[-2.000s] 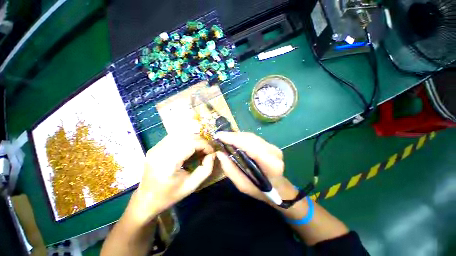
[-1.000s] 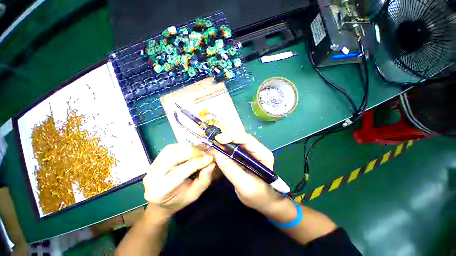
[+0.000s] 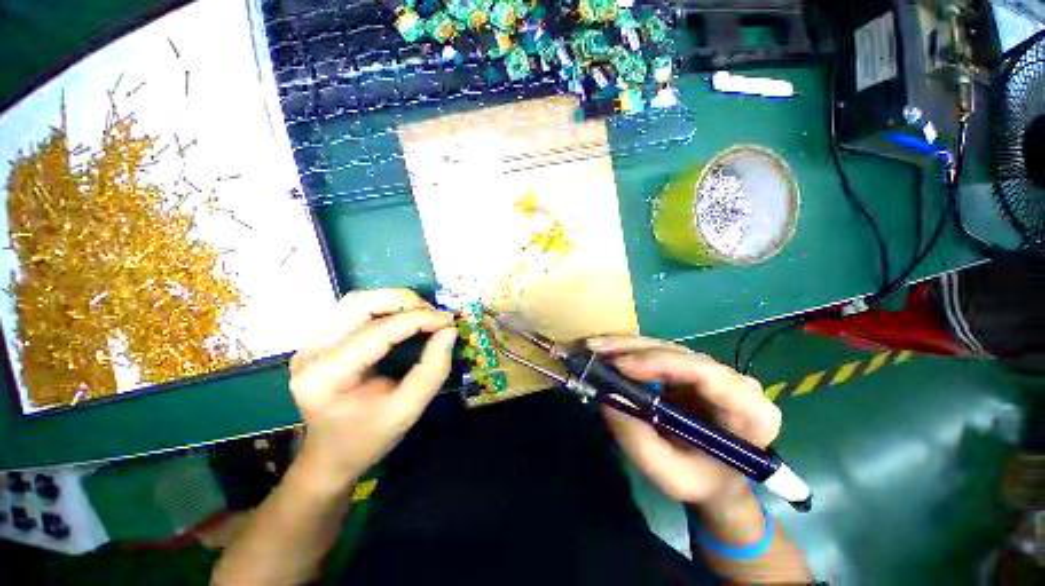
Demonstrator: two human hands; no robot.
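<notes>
My right hand (image 3: 693,418) holds the black soldering iron (image 3: 688,424), its white end at the lower right. The iron's metal tip and the thin curved tube beside it point at a row of small green circuit boards (image 3: 481,349) on the near left edge of the wooden board (image 3: 516,160). My left hand (image 3: 378,372) is left of the row, thumb and index fingertips pinched together on something thin at the top boards, probably a gold pin. A small pile of gold pins (image 3: 550,237) lies on the wooden board.
A white pin tray (image 3: 235,115) heaped with gold pins is at left. A pile of green board assemblies (image 3: 550,46) lies on a black grid mat (image 3: 344,126). A round yellow-green tub (image 3: 685,218), a white stick (image 3: 752,85), the soldering station (image 3: 900,80) and a fan (image 3: 1023,137) are at right.
The view has moved closer and shifted. My hands have moved apart, and the row of green boards now shows between them. The iron's tip has come down from over the wooden board to the row.
</notes>
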